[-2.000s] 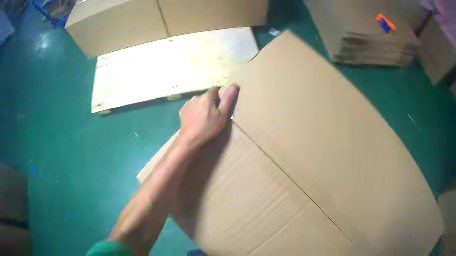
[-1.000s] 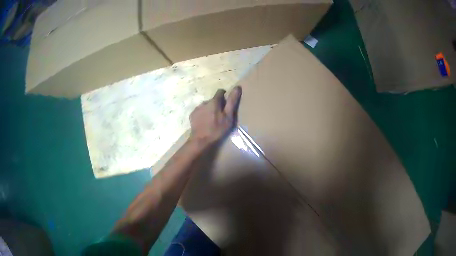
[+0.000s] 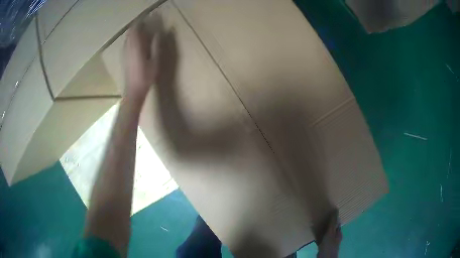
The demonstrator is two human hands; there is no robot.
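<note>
A large brown master carton [image 3: 227, 136] fills the middle of the view, with a seam running diagonally along its top. My left hand [image 3: 146, 58] is blurred, at the carton's far left part near the other cartons. Its fingers look extended over the cardboard, and I cannot tell whether it grips anything. My right hand [image 3: 329, 237] is at the carton's near right edge, partly cut off by the picture's bottom, with its fingers on that edge. It seems to hold the carton there.
Brown stacked cartons [image 3: 70, 65] stand at the upper left, beside the big carton, with dark gaps between them. A pale pallet [image 3: 151, 174] shows under and between them. Another brown cardboard piece [image 3: 391, 12] lies at the upper right on the green floor [image 3: 418, 101].
The big carton has moved forward and left, over the pallet and up to the stacked cartons. My left hand has moved up and left. My right hand has come into view at the near edge.
</note>
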